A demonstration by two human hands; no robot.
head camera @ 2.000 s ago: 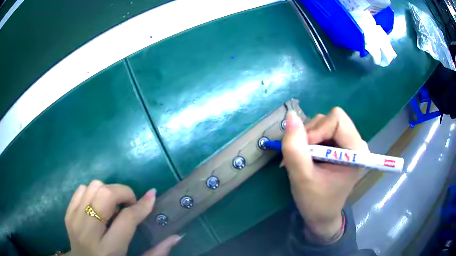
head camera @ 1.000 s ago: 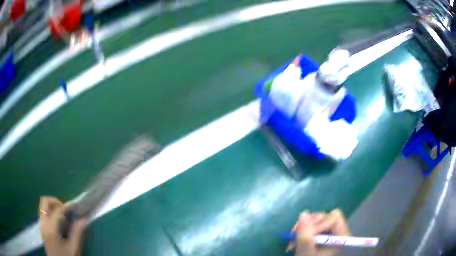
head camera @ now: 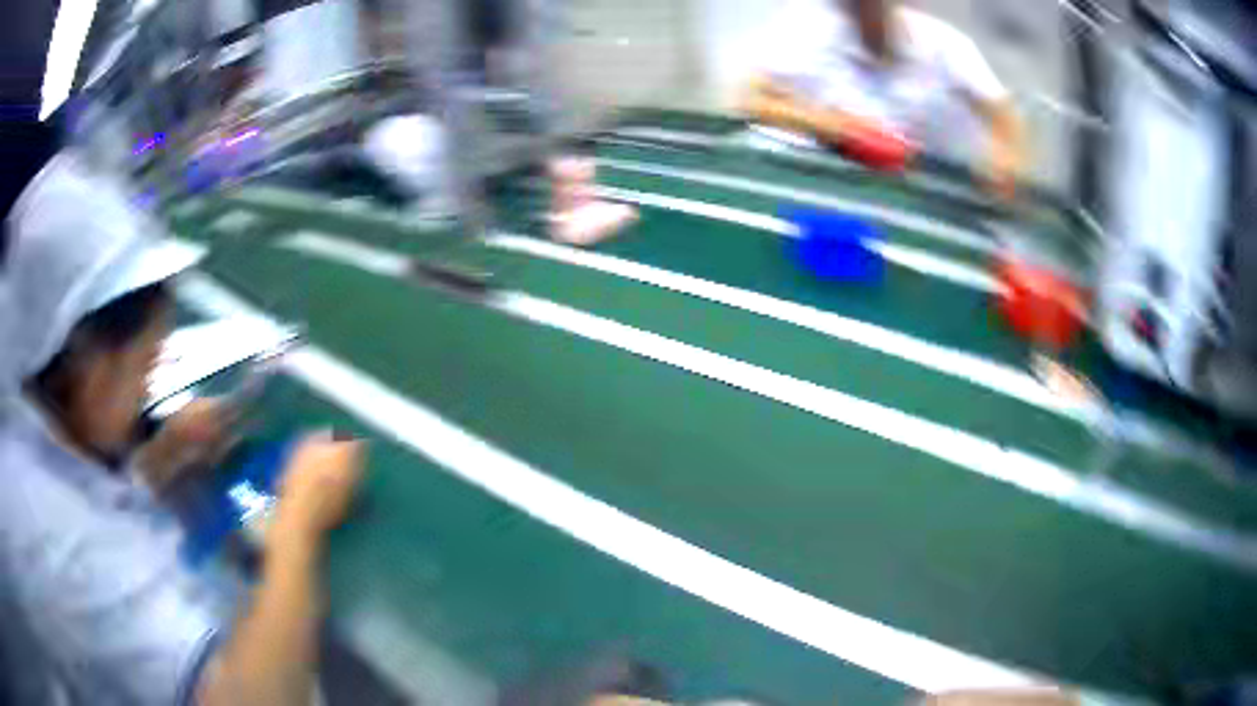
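Neither of my hands shows clearly. A blurred skin-toned strip and a small dark shape are cut off by the bottom edge; I cannot tell whether they are my hands or a part. The marker is not visible. A narrow dark bar-like piece lies across a white strip on the green line, further off at the upper left. The green belt with long white strips fills the middle.
A person in a white cap sits close at the left, hands over the line by a blue item. Another person in white is across the line. A blue bin, a red bin and a pinkish object stand on the far side.
The view has swung left and up along the line. Both hands, the held bar and the marker have dropped out of clear sight, and the near blue bin has left the picture.
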